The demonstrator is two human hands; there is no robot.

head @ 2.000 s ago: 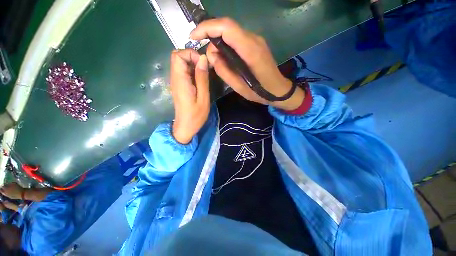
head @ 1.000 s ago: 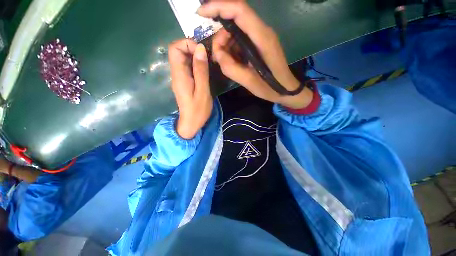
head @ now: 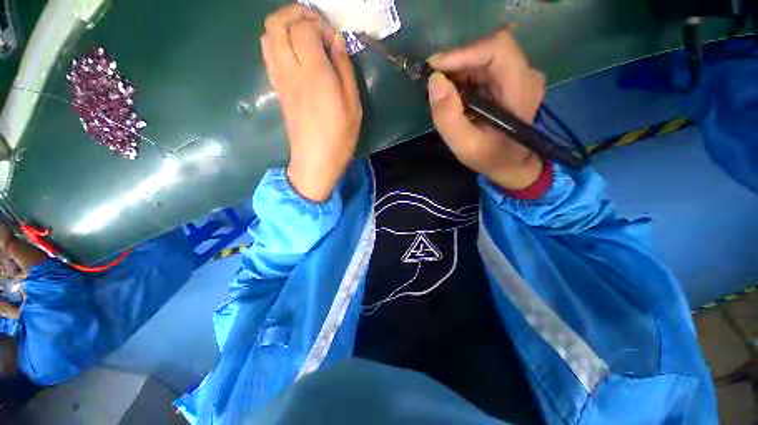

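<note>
The silver-white phone assembly (head: 370, 15) lies on the green mat at the top edge, partly cut off, with a purple-blue patch at its near end. My left hand (head: 312, 95) is at the phone's left side, its fingertips by the near end; whether it pinches a small part cannot be seen. My right hand (head: 490, 108) holds the black soldering iron (head: 511, 124) like a pen. The iron's thin tip points left to the phone's near end; whether it touches is unclear. A heap of purplish-pink and silver components (head: 105, 101) lies on the mat at the left.
A thin silvery strand (head: 170, 153) lies by the heap. A pale curved strip (head: 33, 62) borders the mat (head: 208, 75). At the lower left are a neighbouring worker's blue sleeve (head: 100, 311) and red lead (head: 37, 236). Dark equipment (head: 694, 50) stands at the upper right.
My right hand has moved right, away from my left hand, and the iron's tip now shows. My left hand has moved up over the phone's left side. The phone sits higher in the picture.
</note>
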